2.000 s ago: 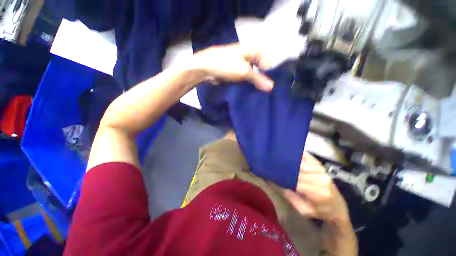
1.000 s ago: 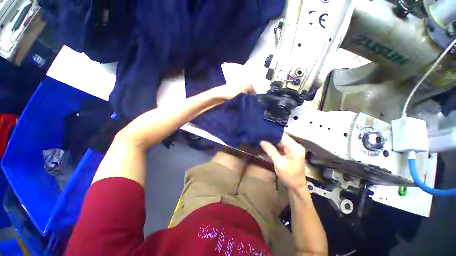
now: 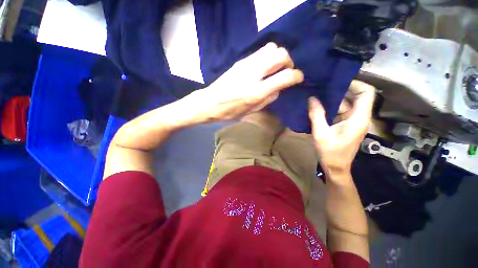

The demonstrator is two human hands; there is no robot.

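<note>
A navy tube of the garment (image 3: 306, 49) runs from the machine's dark needle area (image 3: 359, 34) down toward my lap. My left hand (image 3: 257, 78) lies on the cloth's left side, thumb and fingertips pinching at it. My right hand (image 3: 343, 125) is at the tube's lower right edge, with thumb in front and fingers partly behind the cloth. Both hands are bare. The needle itself is hidden by dark parts and cloth.
The off-white cylinder bed (image 3: 419, 70) is at right, with a bare metal linkage (image 3: 393, 153) below it. More navy cloth (image 3: 136, 42) hangs over the white table (image 3: 73, 29). A blue bin (image 3: 60, 131) stands left. Dark cloth (image 3: 390, 199) lies low right.
The view has shifted, so the machine sits further right and higher. The tube now spreads lower toward the lap, and both hands are nearer the body on it.
</note>
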